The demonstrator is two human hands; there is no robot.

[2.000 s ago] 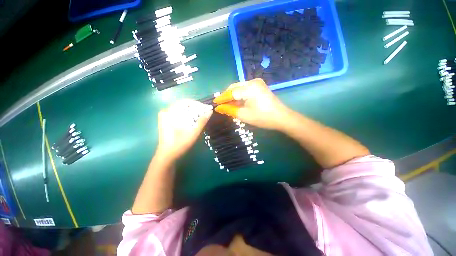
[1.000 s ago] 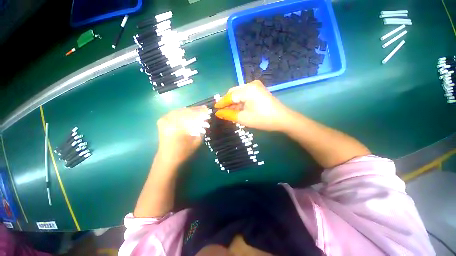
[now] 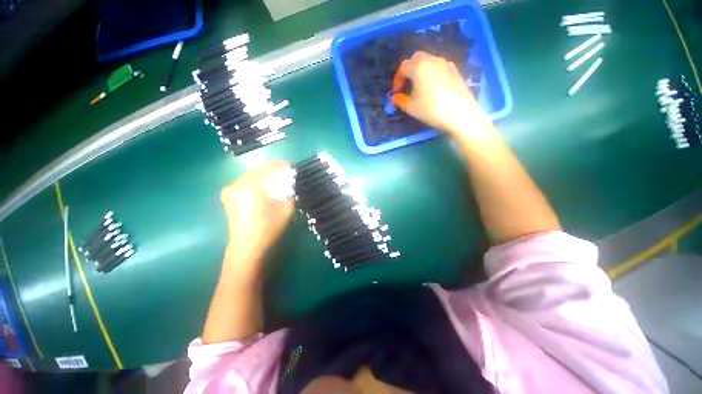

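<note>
My right hand [image 3: 435, 91], with orange finger covers, is over the blue parts tray [image 3: 504, 85]. Its curled fingertips are at the heap of dark sleeves [image 3: 369, 73]; whether they pinch one is unclear. My left hand [image 3: 262, 202] is curled at the upper left end of the near row of white-ended black rods [image 3: 339, 219]. It is overexposed, and what its fingers hold cannot be made out. The near row runs slanting down towards my body. A second group of white-ended black rods [image 3: 239, 100] lies farther up, partly by the rail.
Bare white rods [image 3: 585, 46] lie right of the tray, with another group [image 3: 673, 111] at far right. At left are a small rod bundle [image 3: 108, 245], a long thin strip [image 3: 69, 269] and a label [image 3: 72, 362]. Beyond the rail [image 3: 115, 138] are a green-handled tool [image 3: 119, 78] and a dark pen [image 3: 172, 68].
My right hand has left the near rods and moved up and right into the tray. My left hand has shifted slightly left, uncovering the row's top. The whole view has shifted a little.
</note>
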